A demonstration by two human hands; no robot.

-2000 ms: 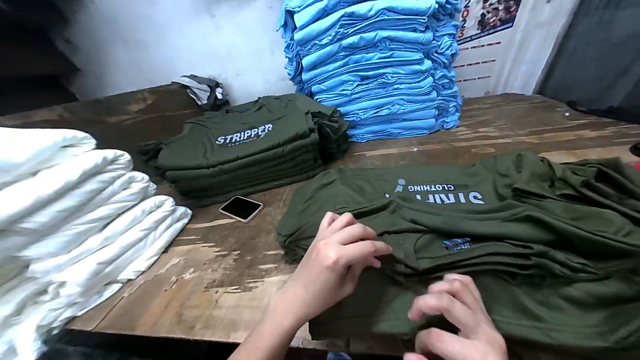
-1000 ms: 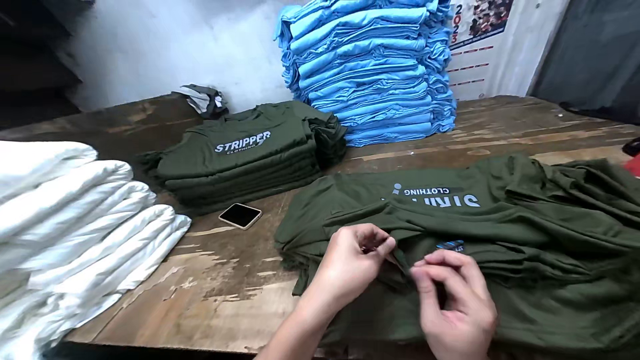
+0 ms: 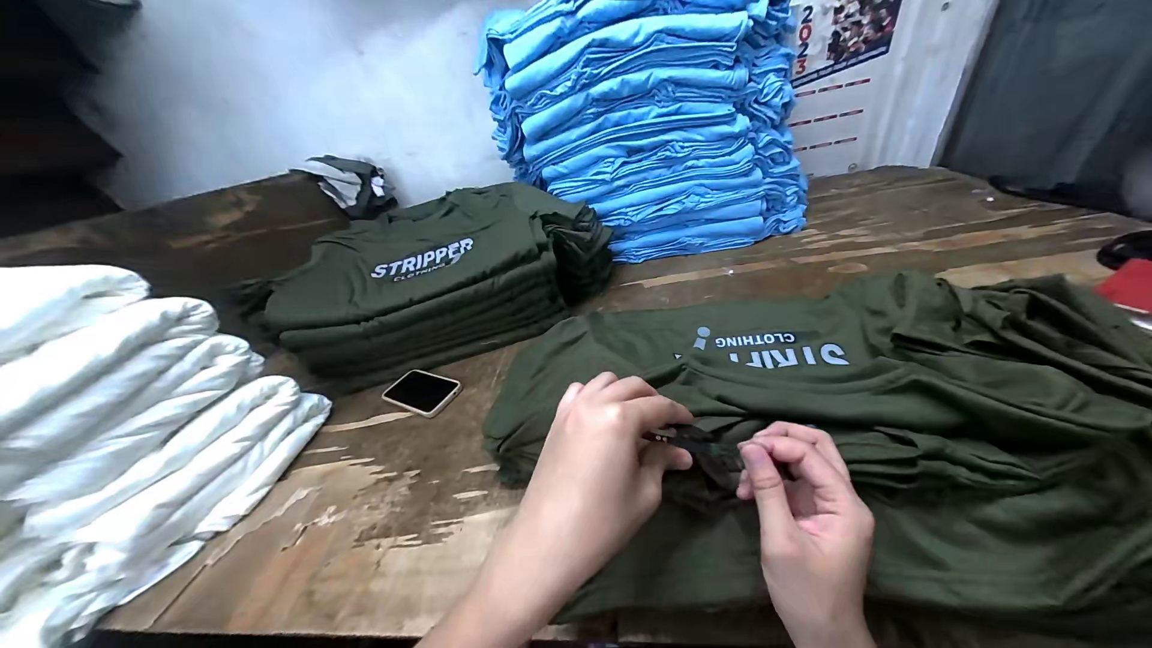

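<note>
Dark green printed T-shirts (image 3: pixel 792 396) lie in a loose, rumpled pile in front of me, the print upside down. Over the near side of the pile, my left hand (image 3: pixel 616 441) pinches a small dark item (image 3: pixel 688 441) between thumb and fingers; it may be a small tool, but it is too blurred to name. Just to its right, my right hand (image 3: pixel 805 504) has thumb and forefinger pinched on green fabric beside that item. Folds of the top shirt bunch under both hands. What lies beneath my left palm is hidden.
A folded stack of green T-shirts (image 3: pixel 423 288) sits behind, with a smartphone (image 3: pixel 421 393) before it on the worn wooden table (image 3: pixel 387 531). White folded garments (image 3: pixel 135 432) fill the left. A tall pile of light blue garments (image 3: pixel 648 126) stands against the wall.
My right hand has moved from low over the shirts, fingers curled, up beside my left hand, and is now pinching. The small dark item now shows between my hands.
</note>
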